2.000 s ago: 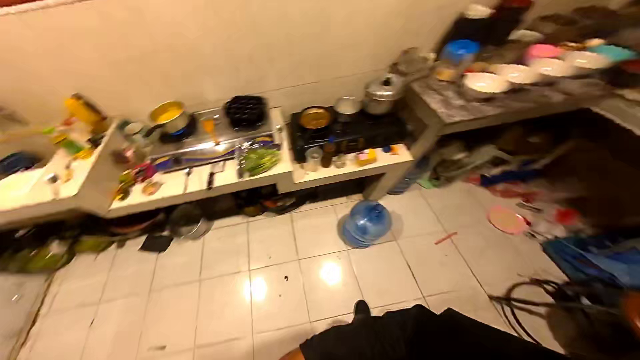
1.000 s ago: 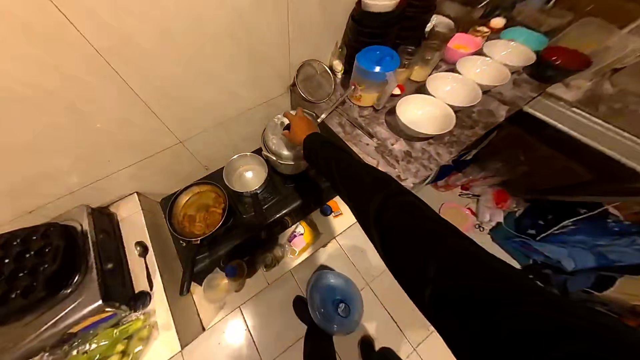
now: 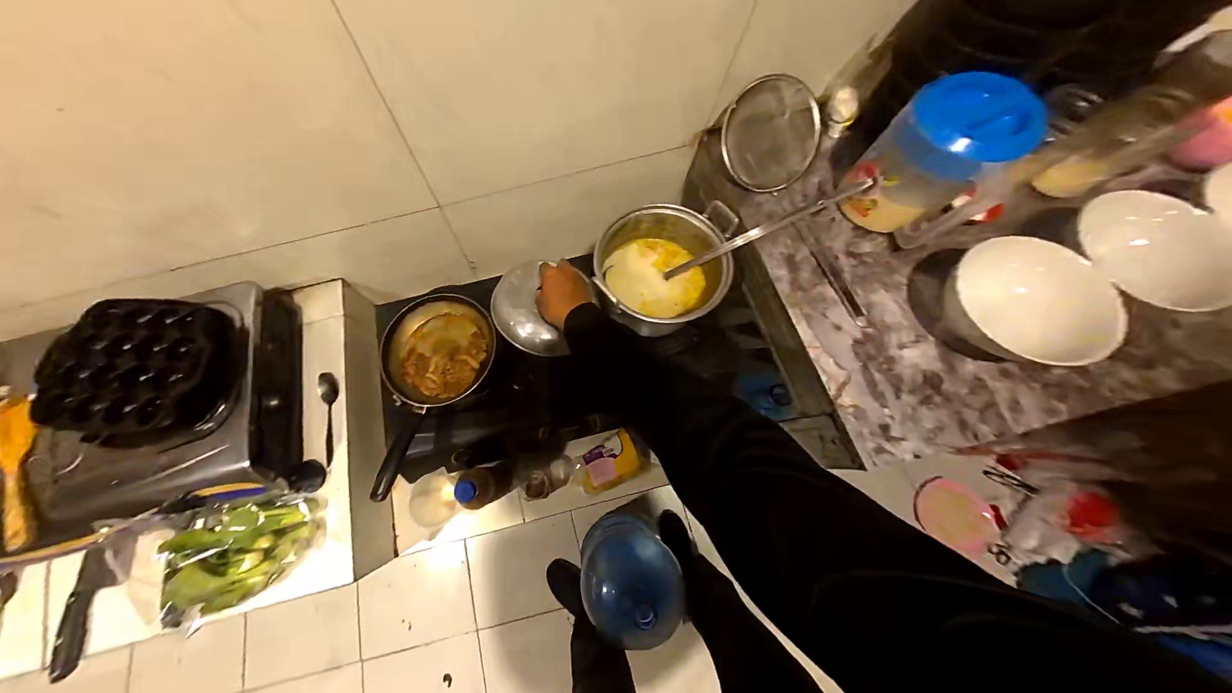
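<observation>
My right hand (image 3: 564, 294), in a black sleeve, grips the top of a round metal lid (image 3: 525, 313) between a frying pan and a pot on the stove. The frying pan (image 3: 438, 351) holds brown food in oil or sauce, its black handle toward me. Right of the lid stands the uncovered metal pot (image 3: 664, 262), with pale yellow liquid inside. A long metal utensil (image 3: 746, 240), perhaps a ladle, leans in it, its handle toward the upper right. Whatever is under the lid is hidden. My left hand is out of view.
On the right counter are a blue-lidded plastic pitcher (image 3: 948, 144), a mesh strainer (image 3: 771, 133) and white bowls (image 3: 1039, 298). At left are a molded black pan (image 3: 140, 361), bagged greens (image 3: 241, 553) and a knife (image 3: 82, 611). A blue water bottle (image 3: 630, 582) stands between my feet.
Two seconds ago no hand touched the pot. One second ago my right hand was on its lid; now lid and hand are to its left, the pot uncovered, and the small saucepan seen there is hidden.
</observation>
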